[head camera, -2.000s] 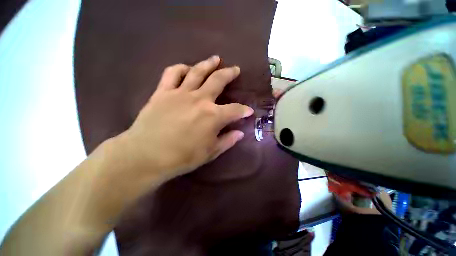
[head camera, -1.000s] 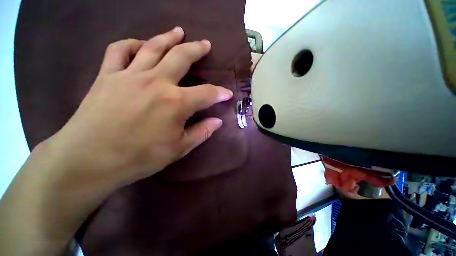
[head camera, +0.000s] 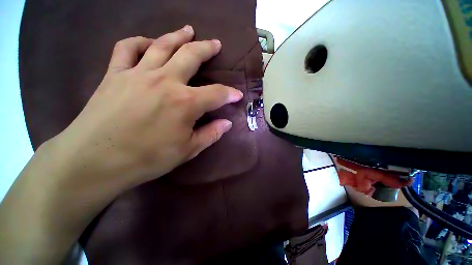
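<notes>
A dark brown garment panel (head camera: 217, 217) lies under the machine head, with a patch pocket (head camera: 217, 160) outlined on it. My left hand (head camera: 155, 106) rests palm down on the panel with its fingers apart. Its index finger and thumb lie just left of the lit presser foot (head camera: 252, 116), over the pocket area. The foot stands by the pocket's right edge. My right hand is not clearly visible; a little skin shows beside the head's tip, and more below the head near orange-red cloth (head camera: 357, 176). The machine head may hide the rest.
The white machine head (head camera: 362, 83) fills the right side. White table (head camera: 323, 189) shows past the panel's right edge. Folded brown pieces (head camera: 308, 246) lie at the lower right. A black cable (head camera: 440, 215) curves over a cluttered patterned area. Dark clothing (head camera: 380, 235) is below.
Over two seconds the machine head has become larger in view, and hand and panel have shifted left in the picture. Since one second ago, little has changed; my left hand keeps its flat pose.
</notes>
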